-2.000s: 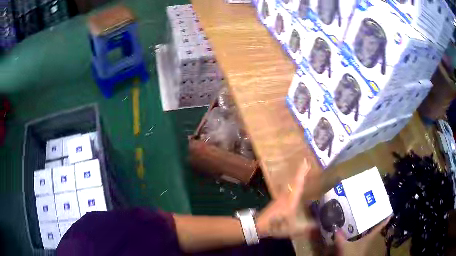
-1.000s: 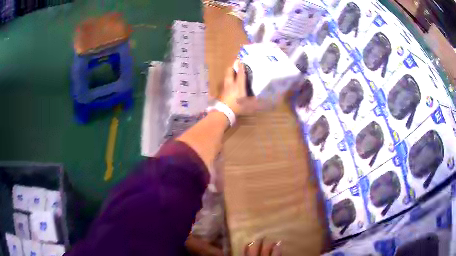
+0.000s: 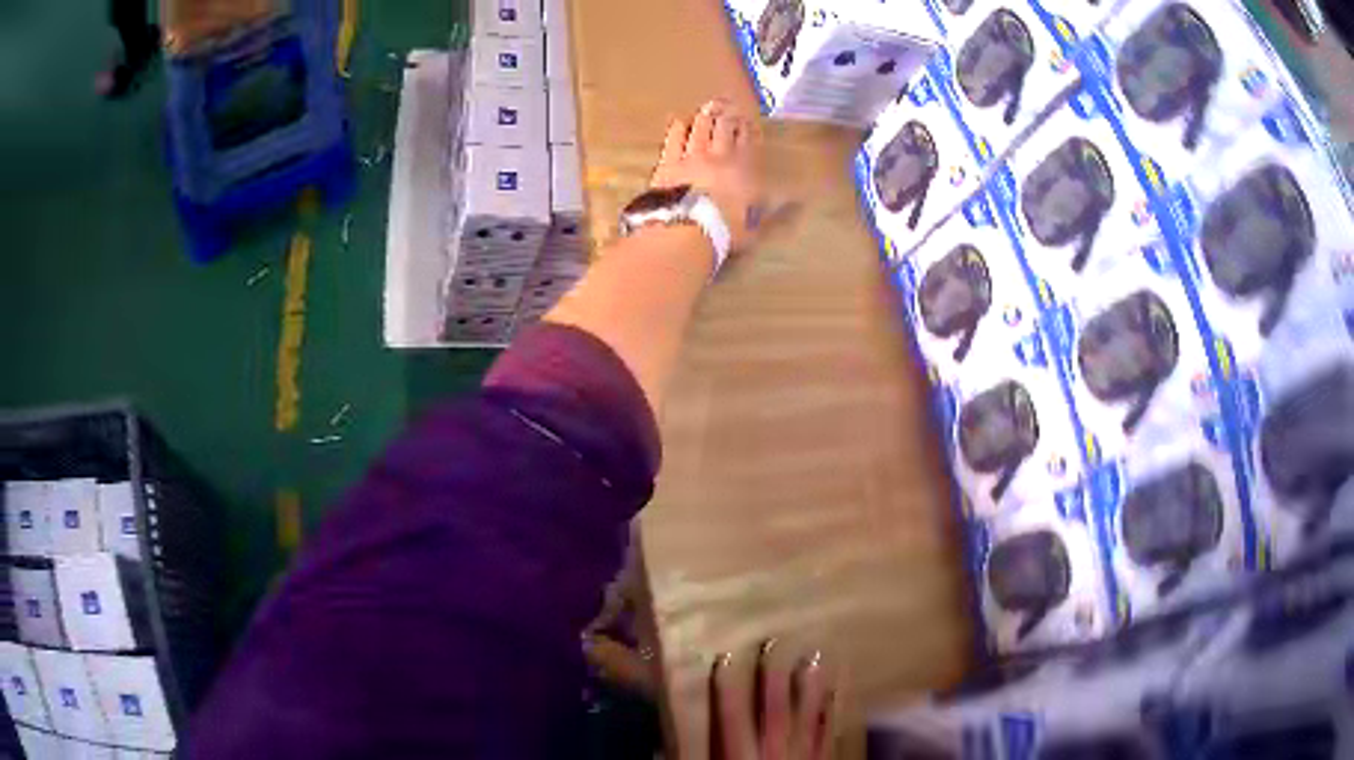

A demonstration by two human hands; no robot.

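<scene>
A white retail box (image 3: 854, 71) stands at the upper end of the stacked boxes, with a side that has two dark marks facing me. My left hand (image 3: 720, 171) lies flat on the brown tabletop (image 3: 802, 416), just left of and below that box, holding nothing. It wears a white-banded watch. My right hand (image 3: 772, 705) is cut off by the bottom edge; only its fingers show, spread on the tabletop. Rows of boxes with dark product photos (image 3: 1066, 201) fill the right side.
A dark crate (image 3: 141, 512) with white boxes is on the floor at lower left. A white box stack (image 3: 505, 149) stands left of the table. A blue stool (image 3: 260, 126) is at upper left. Blurred boxes (image 3: 1069, 728) lie at lower right.
Two seconds ago a box was at my hands; one second ago my left hand held it at the stack's upper end. That hand has now let go and drawn back slightly.
</scene>
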